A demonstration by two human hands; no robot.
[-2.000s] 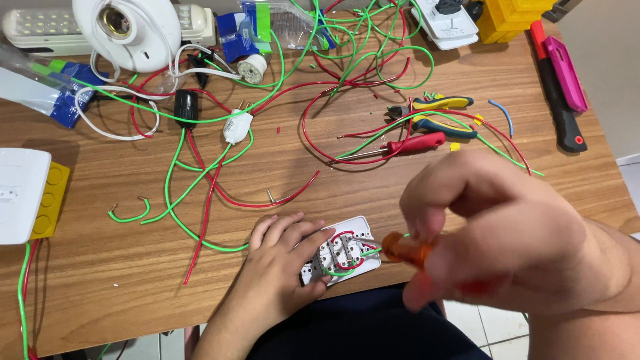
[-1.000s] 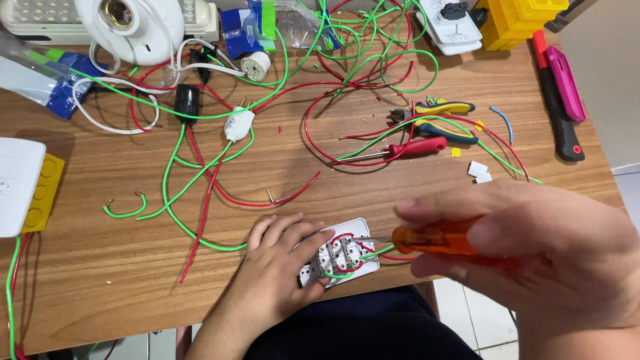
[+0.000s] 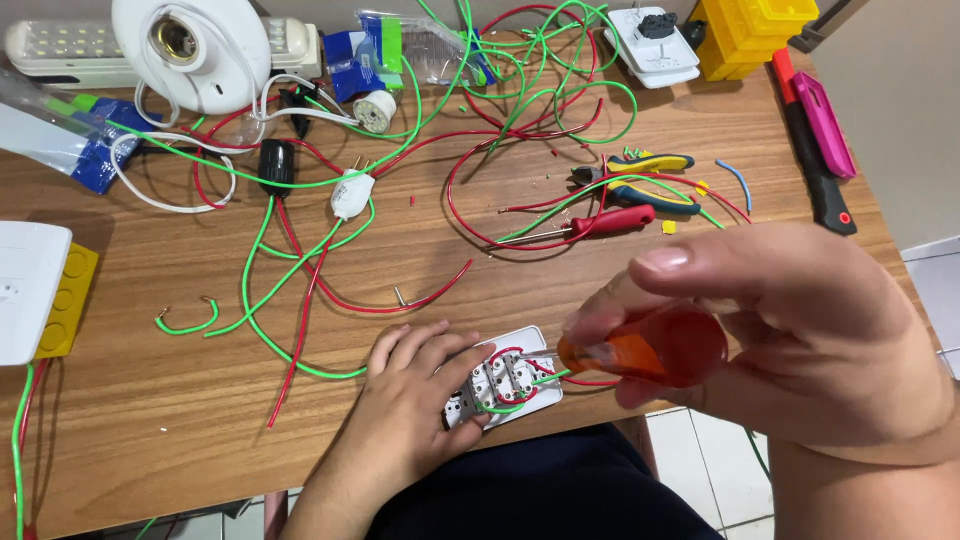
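Note:
Near the table's front edge lies a white socket plate, its wired back facing up, with short red and green wires looped between the terminals. My left hand presses on the left part of the plate and holds it against the table. In my right hand is a screwdriver with a transparent orange handle; its shaft reaches left to the modules near the plate's upper part. Whether the tip sits in a screw cannot be made out. Red and green wires run from the plate's right side beneath the right hand.
Beyond the hands lie cutting pliers, a red-handled screwdriver and tangled green and red wires. A white plug, black lamp socket and round lamp holder are at left. A black-handled tool lies right.
The fingers of my right hand have shifted around the orange screwdriver handle, which stays at the plate. My left hand keeps its place on the plate.

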